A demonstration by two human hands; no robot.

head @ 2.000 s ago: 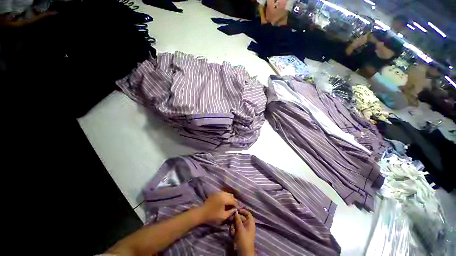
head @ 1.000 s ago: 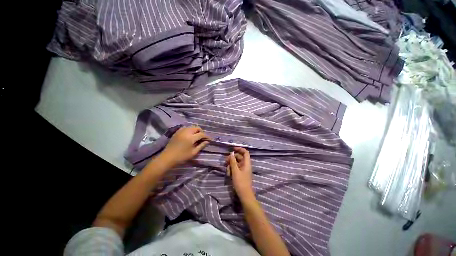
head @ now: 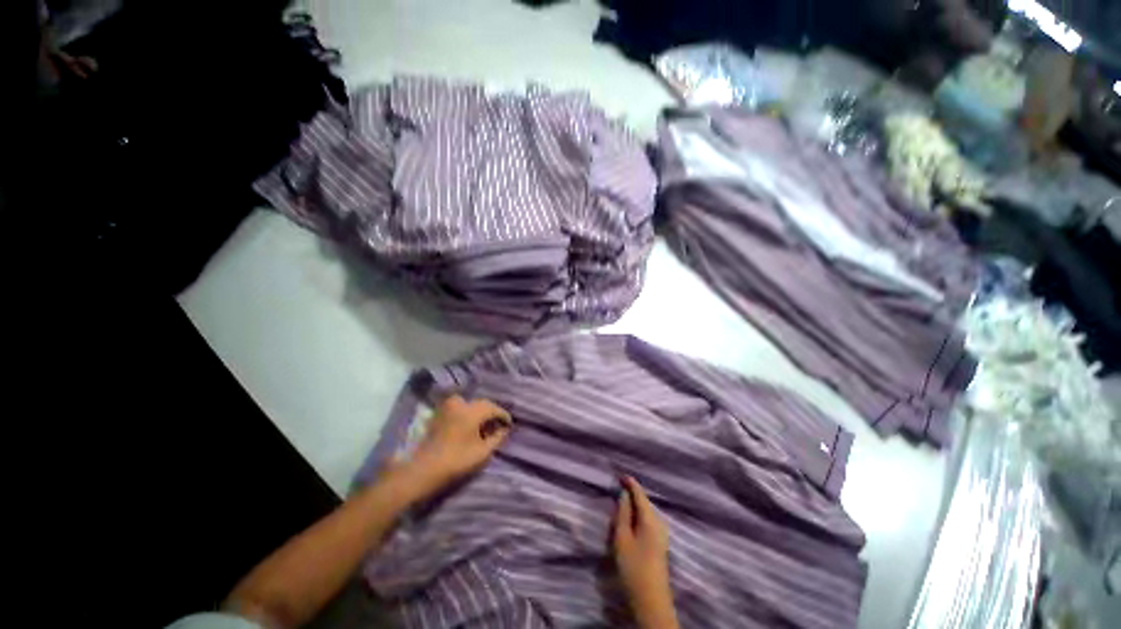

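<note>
A mauve-purple shirt with thin white stripes lies spread on the white table, its collar end at the left. My left hand is at the placket near the collar, thumb and fingertips closed on the fabric edge. My right hand is farther right along the placket, fingertips together on the cloth. The picture is blurred, and the buttons cannot be made out. A cuff with a dark line lies at the shirt's right side.
A rounded pile of striped shirts stands beyond the shirt. A flatter shirt stack lies beyond right. Shiny plastic strips and tangled white strips are at the right. Black garments are at the far left.
Since one second ago the view has tilted up, showing more of the table's far side. My right hand has moved right along the placket, farther from my left hand, which stays near the collar.
</note>
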